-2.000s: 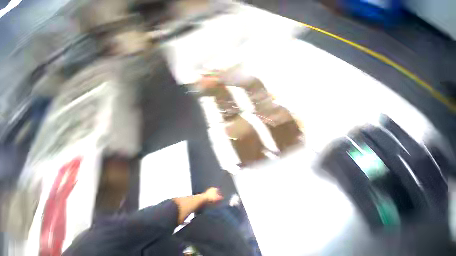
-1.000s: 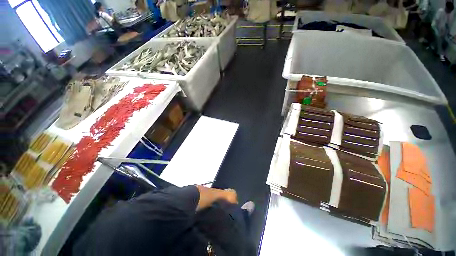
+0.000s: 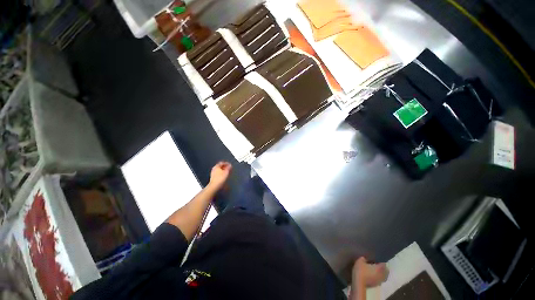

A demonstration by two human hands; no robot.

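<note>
My left hand (image 3: 220, 173) is small in the picture, beside the table's near edge, with its fingers curled and nothing visible in it. My right hand (image 3: 369, 273) is at the bottom right, at the left edge of a white backing sheet (image 3: 407, 258) with a dark brown panel (image 3: 419, 287), cut off by the picture's edge. The fingers are blurred, so whether they grip the sheet is unclear. Stacks of brown card pocket panels (image 3: 247, 110) on white sheets lie at the table's left side, away from both hands.
Orange leather pieces (image 3: 361, 45) lie beyond the panel stacks. A black bundle with green labels (image 3: 434, 117) is at the right, near a white paper tag (image 3: 503, 145) and a keypad device (image 3: 463, 268). A reddish-brown bundle (image 3: 176, 29), white board (image 3: 161, 179) and red scraps (image 3: 42, 252) are left.
The view has swung right and tilted. My right hand, the sheet beside it and the keypad device have come into view. My left hand remains near my body.
</note>
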